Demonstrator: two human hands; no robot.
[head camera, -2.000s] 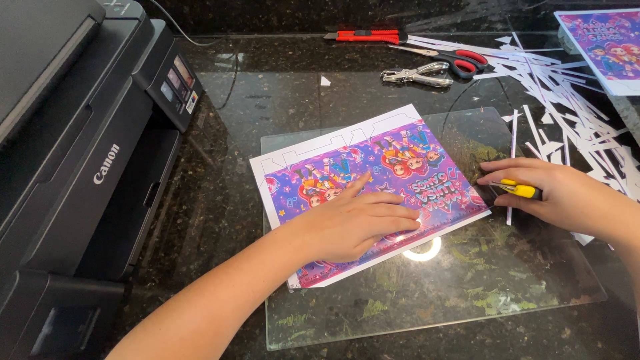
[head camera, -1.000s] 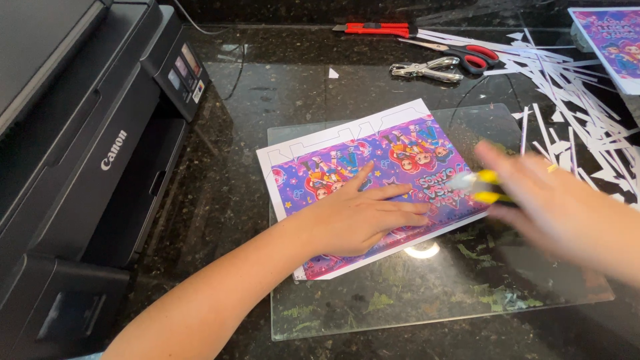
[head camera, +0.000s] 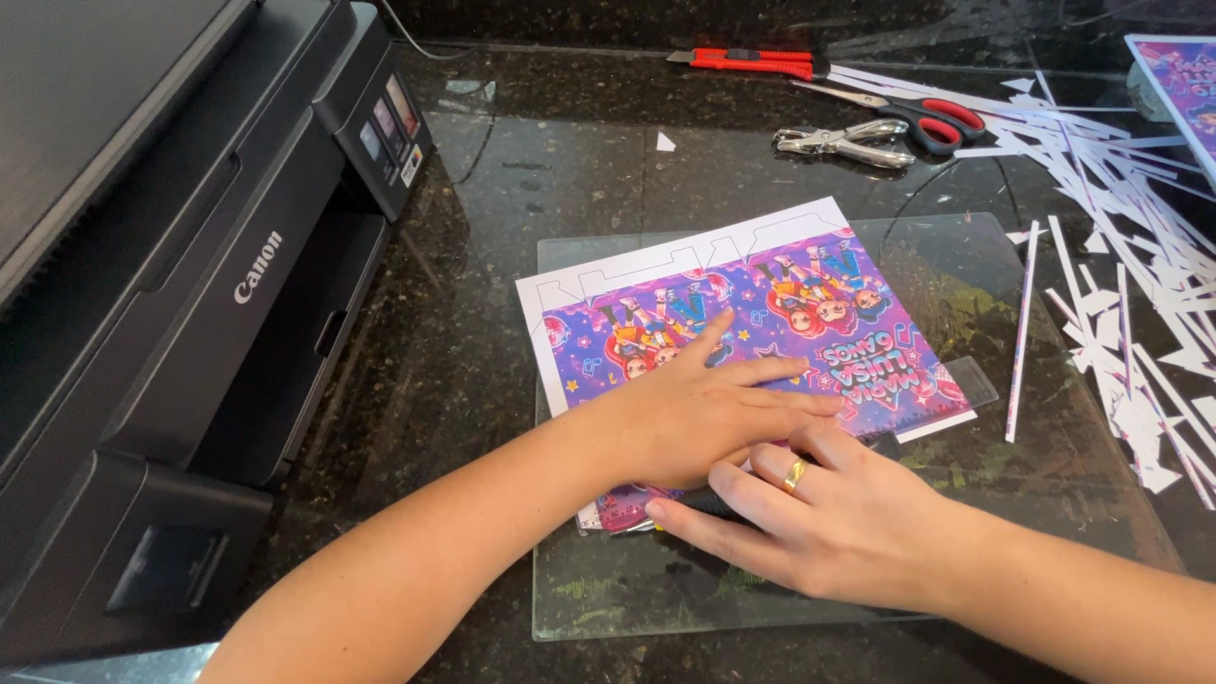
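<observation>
A printed sheet of paper with purple cartoon artwork and a white margin lies tilted on a clear glass board. My left hand is spread flat over the sheet, pressing on its middle. A transparent ruler lies across the sheet's lower part, its right end past the paper's edge, and my left hand covers its middle. Beside it my right hand is closed around a dark-handled utility knife; a bit of yellow and the metal tip show near the sheet's lower left corner.
A black Canon printer stands at the left. At the back lie a red utility knife, red-and-black scissors and a metal hole punch. Paper offcuts heap at the right, near another printed sheet.
My right hand has moved from the sheet's right side to its lower edge, beside my left hand. The transparent ruler's end now shows past the sheet's right edge.
</observation>
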